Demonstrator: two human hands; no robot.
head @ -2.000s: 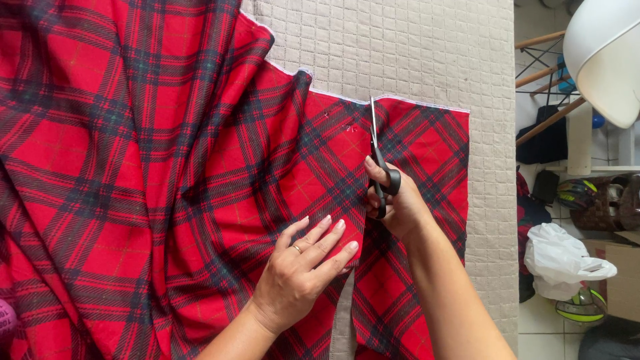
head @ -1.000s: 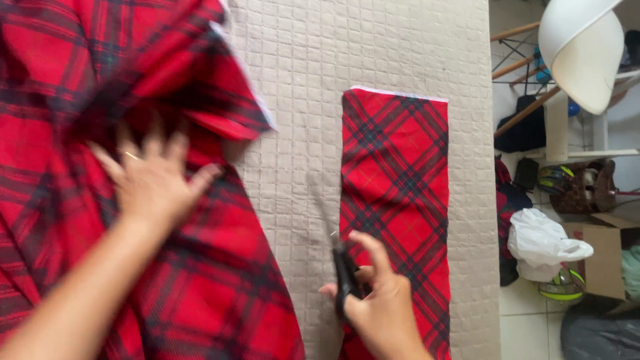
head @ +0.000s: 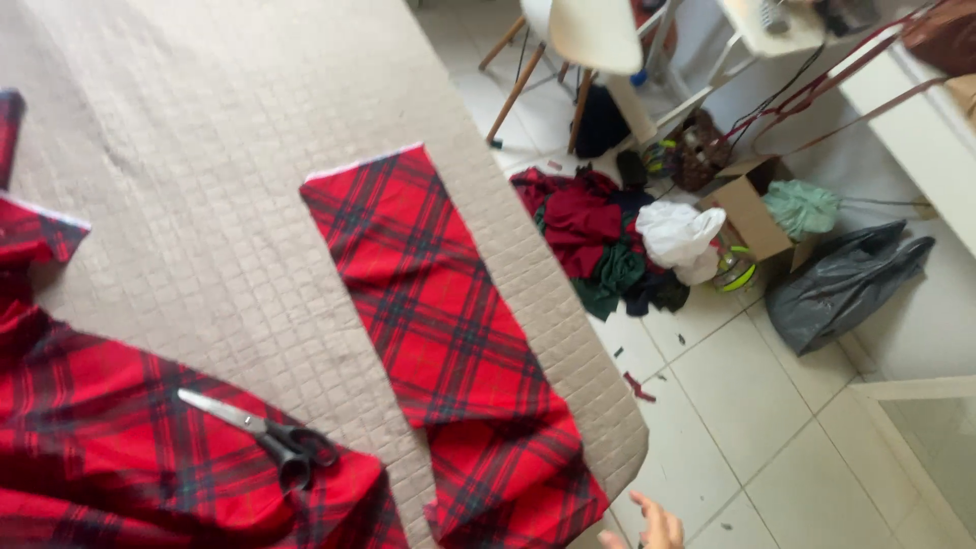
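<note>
A long strip of red plaid fabric [head: 442,305] lies over the quilted beige cover [head: 252,252], with a white edge at its far end and a fold near the table's front corner. The larger piece of red plaid fabric [head: 114,427] is bunched at the left. On top of it rest black-handled scissors [head: 259,431], their blades together. Only some fingers of my right hand [head: 652,526] show at the bottom, just right of the strip's near end, apart and with nothing seen between them. My left hand is out of view.
Beyond the table's right edge stand a white chair [head: 595,38] with wooden legs and a white desk [head: 770,30]. On the tiled floor lie a heap of cloth [head: 583,229], a white plastic bag [head: 679,229], a cardboard box [head: 751,213], a grey plastic bag [head: 846,282] and small scraps.
The scissors have left my right hand and lie on the larger fabric. My left hand has gone out of view. Strip and larger piece, joined at first, are apart. The view has swung right.
</note>
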